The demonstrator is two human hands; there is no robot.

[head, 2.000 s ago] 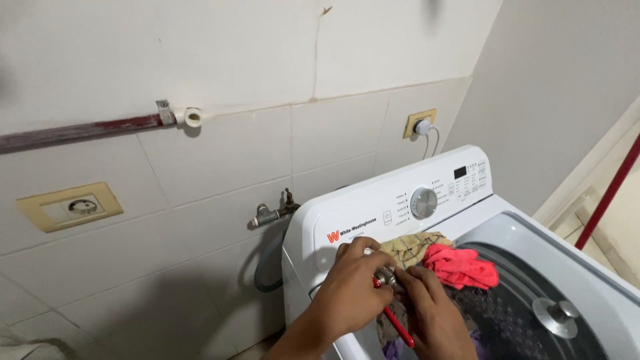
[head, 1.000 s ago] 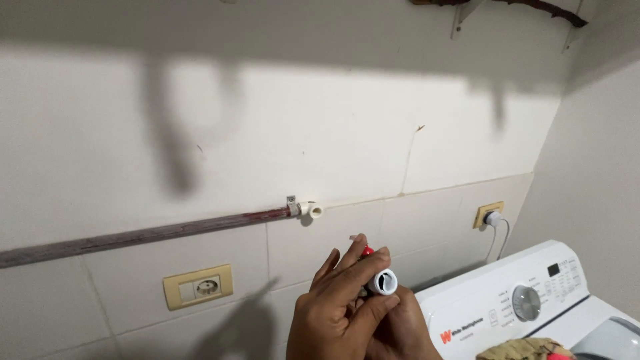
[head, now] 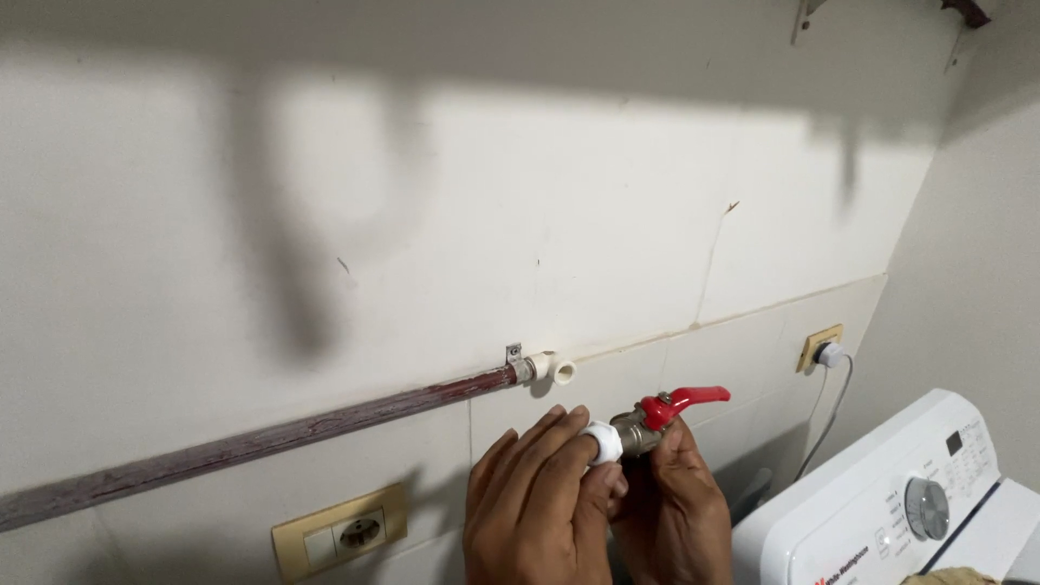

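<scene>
A metal ball valve (head: 638,432) with a red lever handle (head: 686,400) is held between both hands, its lever pointing right. My left hand (head: 540,496) grips the white plastic hex fitting (head: 605,443) at the valve's left end, one finger reaching over or into the fitting. My right hand (head: 678,504) holds the valve body from below and behind. Above my left hand, a white plastic elbow (head: 562,371) with its mouth facing outward ends the dark reddish pipe (head: 325,435) on the wall. The elbow and the valve are apart.
A metal clamp (head: 513,354) fixes the pipe near the elbow. Below the pipe is a wall socket (head: 340,532). Farther right, a white plug (head: 829,354) with a cord sits in another socket. A White-Westinghouse washing machine (head: 861,496) stands at the lower right, with cloth at the bottom edge.
The view has swung up and left from the washer to the wall pipe. Both hands have risen from over the washer drum with the valve, whose red lever now shows fully.
</scene>
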